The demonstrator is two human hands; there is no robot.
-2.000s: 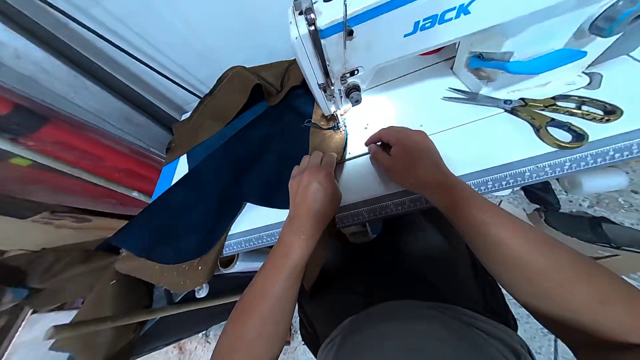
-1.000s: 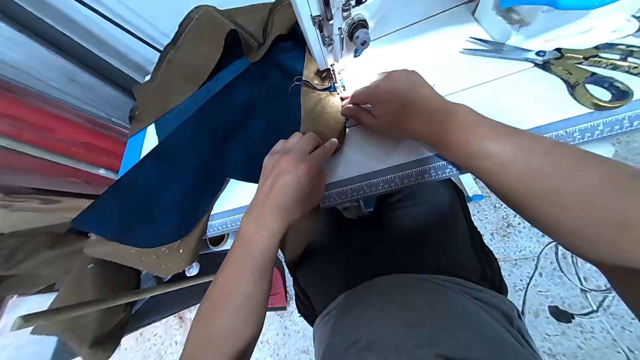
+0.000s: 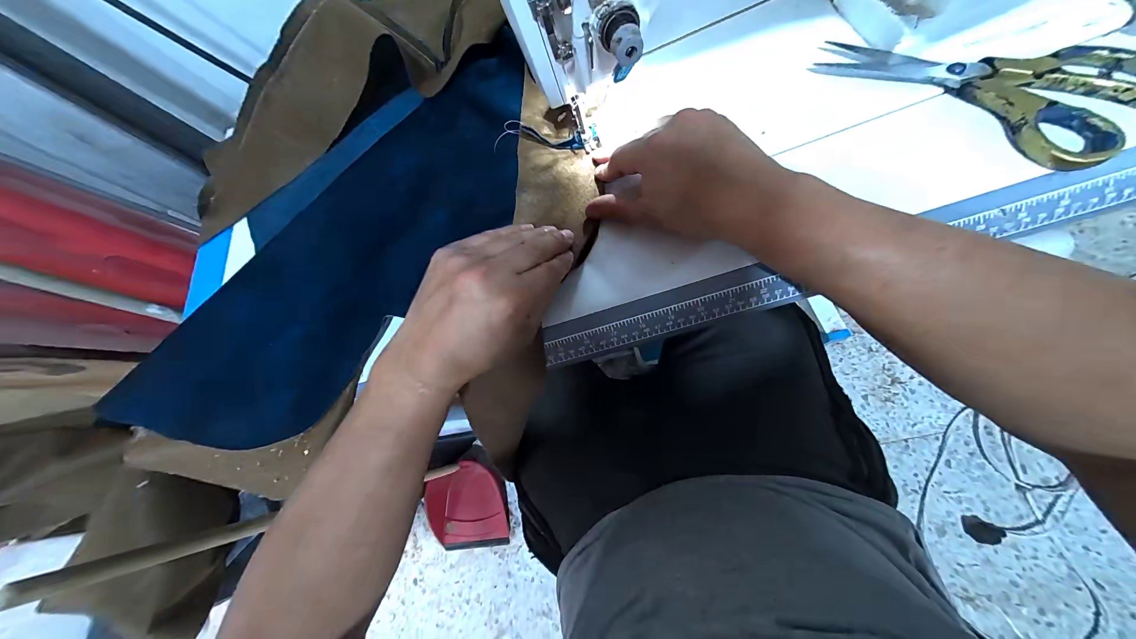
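Brown fabric (image 3: 557, 185) lies under the presser foot (image 3: 589, 139) of a sewing machine (image 3: 539, 53), beside dark blue fabric (image 3: 382, 231) that spreads left over the table edge. My left hand (image 3: 493, 293) rests flat on the fabric, fingers near the brown piece's right edge, below the needle area. With thumb and fingertips, my right hand (image 3: 679, 182) pinches that same edge just below the foot. Dark thread ends trail left from the foot. The underside of my left hand is hidden.
Scissors with gold and black handles (image 3: 1021, 98) lie on the table at right. A ruler strip (image 3: 674, 312) runs along the table's front edge. More brown fabric (image 3: 293, 98) lies behind at left. A wooden stick (image 3: 142, 555) and a red dustpan (image 3: 468, 504) are below.
My right hand, apart from the fabric two seconds ago, has come to its right edge near the foot. My left hand stays on the fabric. The view has shifted closer.
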